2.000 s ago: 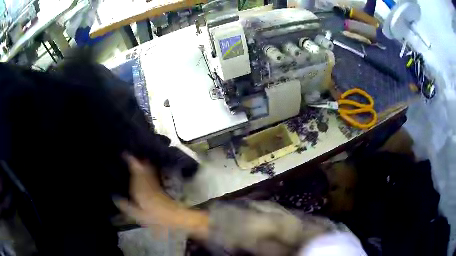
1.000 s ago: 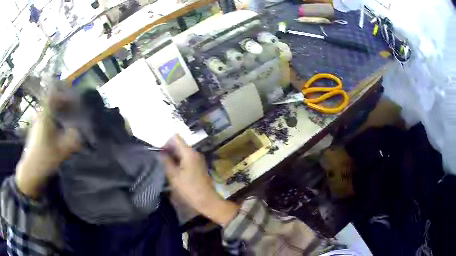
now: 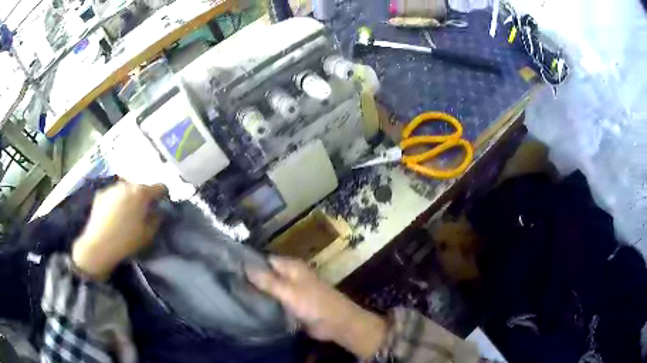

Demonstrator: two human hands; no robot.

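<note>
A dark denim garment (image 3: 213, 340) with a grey lining piece (image 3: 206, 280) lies in front of me, left of and below the off-white overlock machine (image 3: 298, 120). My left hand (image 3: 120, 223) grips the cloth at its upper left, near the machine's white plate. My right hand (image 3: 301, 294) holds the right edge of the grey piece, with its fingertips on the cloth. The cloth is blurred. The needle area is mostly hidden behind the machine head.
Orange-handled scissors (image 3: 434, 145) lie right of the machine. A cream scrap tray (image 3: 312, 241) sits at its front, with dark trimmings (image 3: 362, 205) beside it. A black-handled tool (image 3: 465, 60) lies on the blue mat. A dark garment pile (image 3: 553, 262) is at the right.
The machine and table have shifted left in view. My left hand has moved right with the cloth, and my right hand has moved down and right. The grey piece now stretches between both hands.
</note>
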